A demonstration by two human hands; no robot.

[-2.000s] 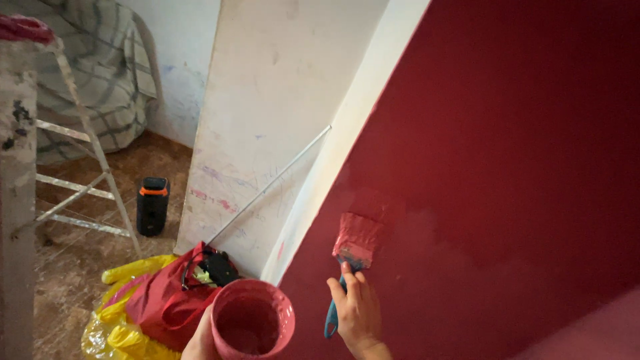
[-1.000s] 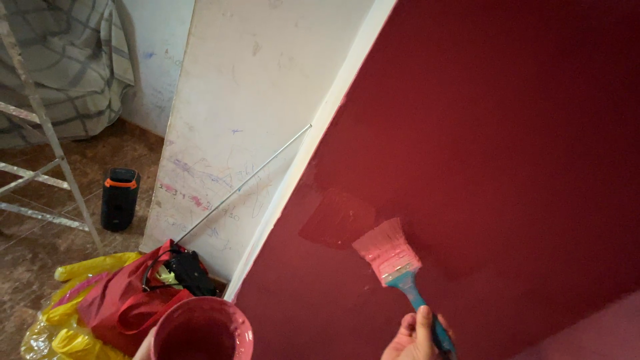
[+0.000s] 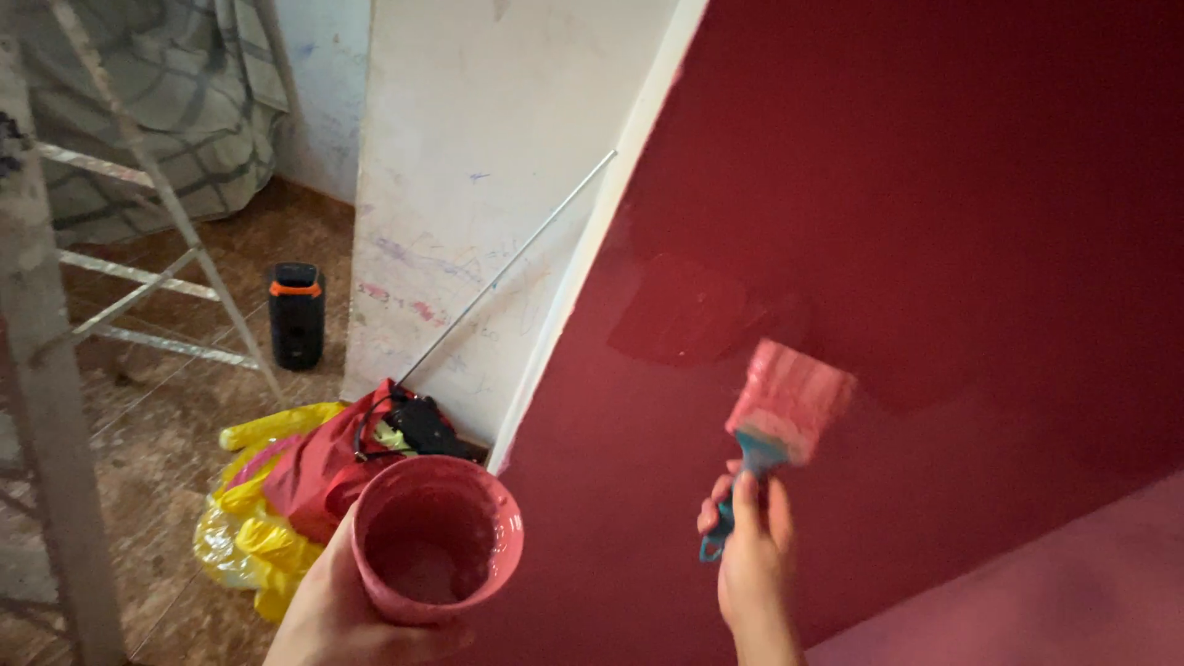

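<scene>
My left hand (image 3: 347, 601) holds a paint-coated cup (image 3: 507, 546) from its left side and below; dark red paint lies inside it. The blue handle of a wide paintbrush (image 3: 795, 393) is in my right hand (image 3: 758, 546), its bristles up and loaded with pinkish-red paint. Behind the brush stands the dark red painted wall (image 3: 925, 231), with a wet, brighter patch (image 3: 680, 310) just up and left of the bristles. Whether the bristles touch the wall, I cannot tell.
A paint-spattered ladder (image 3: 55, 398) stands at the left. Near it are a black and orange speaker-like device (image 3: 297, 319), a red bag (image 3: 314, 472) and yellow plastic (image 3: 268, 555) on the floor. A thin rod (image 3: 509, 264) leans by the white panel (image 3: 481, 111). A checked cloth (image 3: 176, 120) hangs behind.
My right hand has turned the brush; a second ago its bristles leaned left, and now they lean up and right. The wet patch on the wall shows where the bristles were two seconds ago.
</scene>
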